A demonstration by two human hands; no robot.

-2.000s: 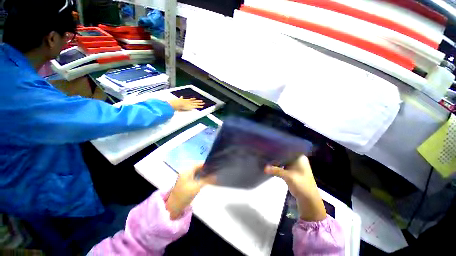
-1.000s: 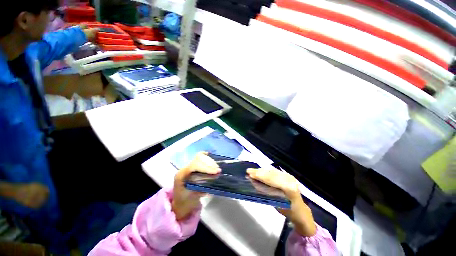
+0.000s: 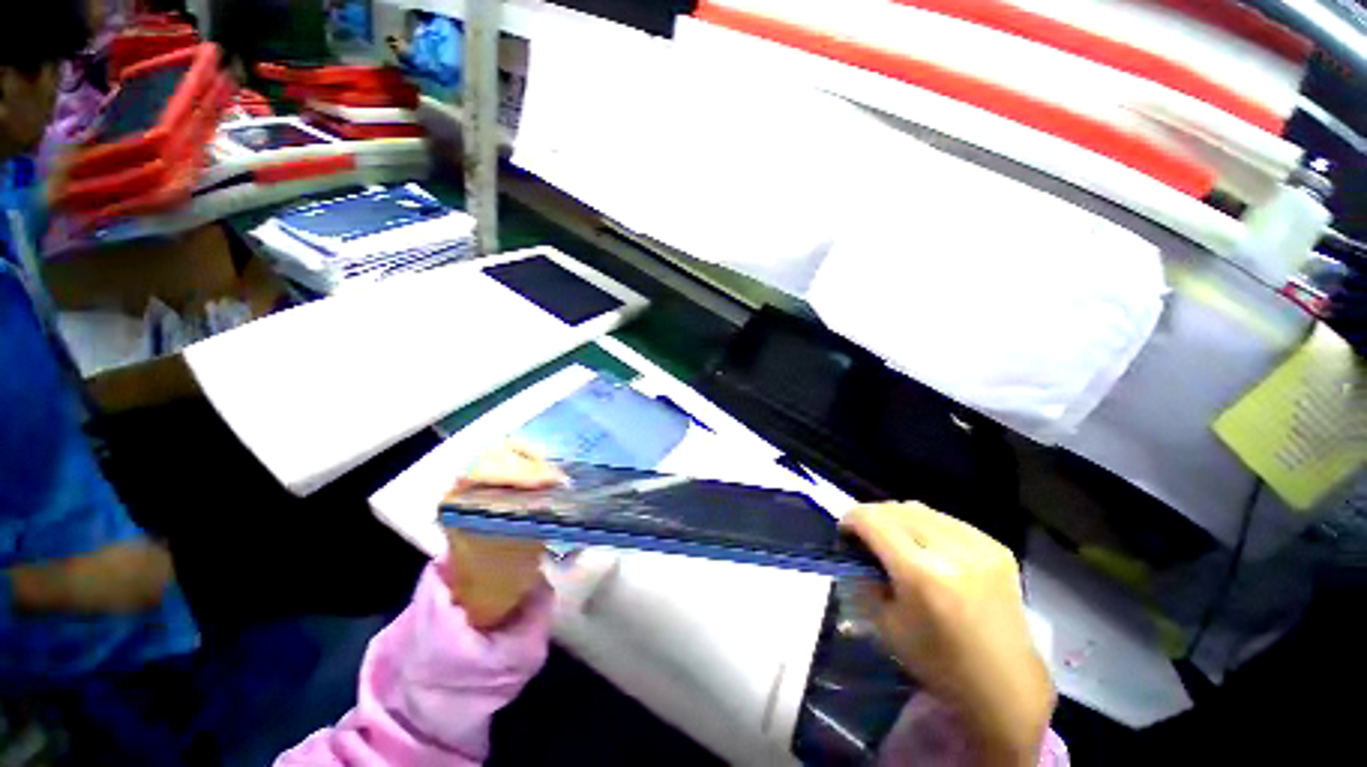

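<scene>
My left hand [image 3: 502, 525] and my right hand [image 3: 952, 599] hold a tablet [image 3: 675, 513] by its two short ends. The tablet is tilted nearly edge-on, its black glossy side up and its dark blue edge towards me. Below it lies a white foam tray [image 3: 660, 637]. A tablet with a light blue, shiny face [image 3: 607, 424] lies in the tray's far part. Another black glossy tablet [image 3: 855, 682] lies at the near right, partly hidden by my right hand and sleeve.
A second foam tray [image 3: 360, 367] with one dark tablet [image 3: 555, 286] lies at left, before a white stack [image 3: 367, 247]. A worker in blue [image 3: 75, 495] stands left near red-edged trays [image 3: 143, 143] and a cardboard box [image 3: 150, 285]. White paper [image 3: 982, 300] hangs from the shelf.
The tablet, tilted up and blurred at first, is now held nearly flat, and my hands are farther apart at its ends. The neighbouring worker's hand has left the second tray; red trays at far left are raised.
</scene>
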